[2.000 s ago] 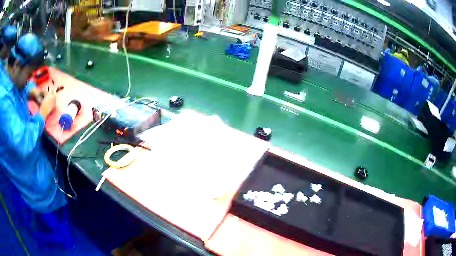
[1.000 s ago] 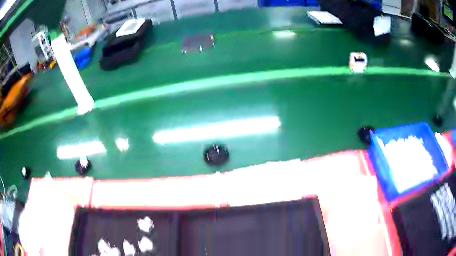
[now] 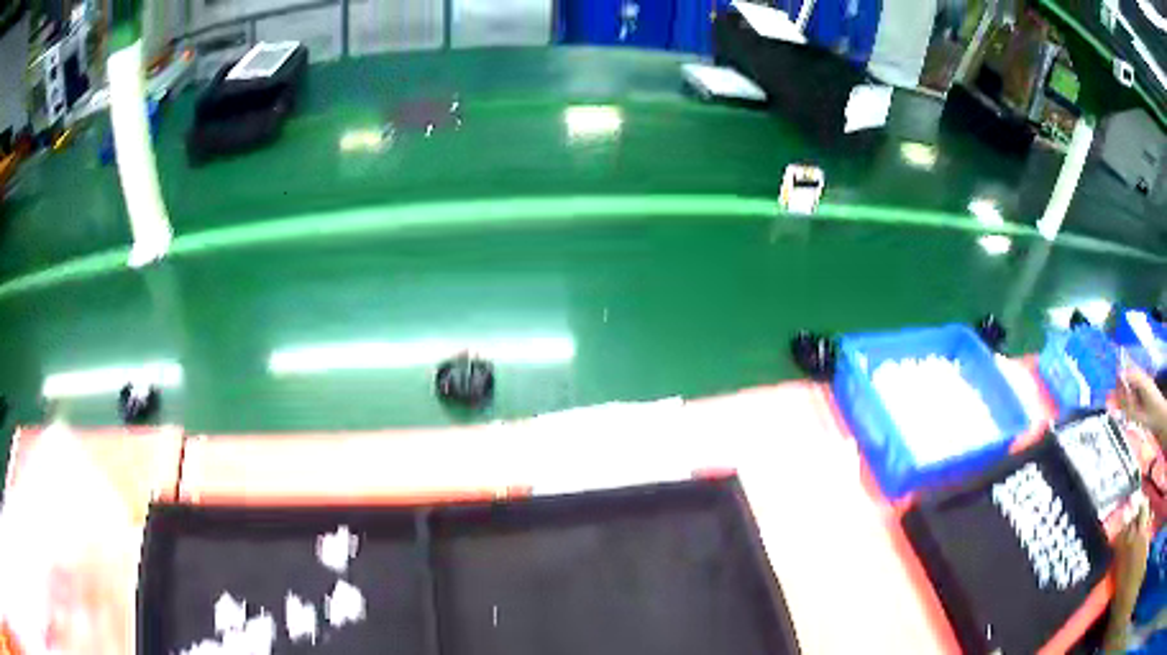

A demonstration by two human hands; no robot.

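Neither of my hands is in the picture. A wide black tray [image 3: 589, 563] with a middle ridge lies nearest in front of me, cut off by the lower edge. Several small white plastic parts [image 3: 343, 604] lie loose in its left half. A white sheet [image 3: 602, 441] runs along the tray's far edge. A round black carrier [image 3: 465, 381] sits on the green belt beyond it.
A blue bin [image 3: 870, 448] heaped with white parts stands at the right, beside a second black tray [image 3: 947, 550] with parts in rows. Another person's hands [image 3: 1136, 399] show at the right edge. Crumpled whitish film [image 3: 77, 550] lies at left. More round carriers [image 3: 138, 402] are on the belt.
The view has swung right, away from the neighbouring worker and yellow ring at left. The blue bin and second tray now show more fully, and another person's hands have come into view at right.
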